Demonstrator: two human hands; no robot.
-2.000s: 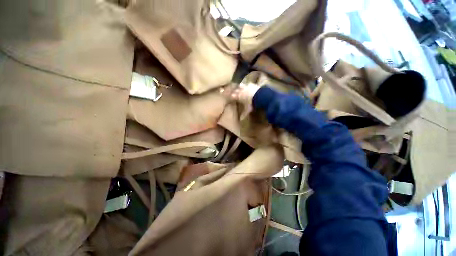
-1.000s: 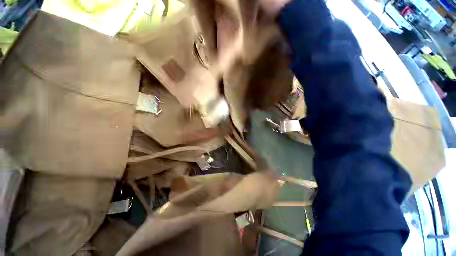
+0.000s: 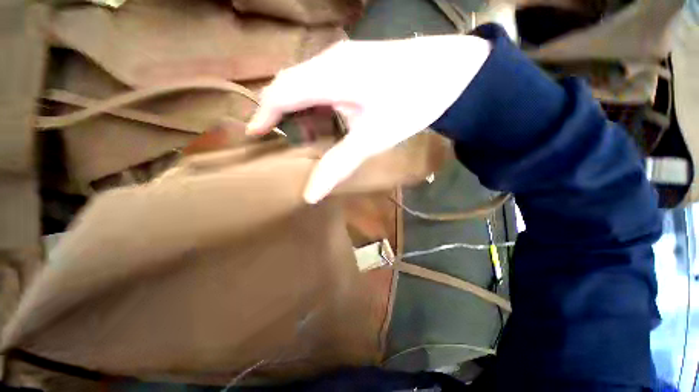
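A large brown bag (image 3: 199,253) lies across the lower left and middle, its panel blurred and its upper edge raised. My right hand (image 3: 375,99) reaches in from the right in a dark blue sleeve. Its thumb rests over the bag's panel, and its fingertips are at the upper edge, holding the bag there. A dark gap shows between thumb and fingers. A pale tab (image 3: 374,256) with small metal lies at the bag's right side. My left hand is not in view.
More brown bags (image 3: 184,46) are piled at the top, with a looped strap (image 3: 153,93) at upper left. Green tabletop (image 3: 437,306) shows between the bag and my sleeve, crossed by a narrow strap (image 3: 452,285), a thin pale cord and a yellow-marked slim object (image 3: 495,262).
My right hand has come down from the top of the view, away from the upper bags, to the large lower bag. The view has shifted downward, so that bag now appears larger.
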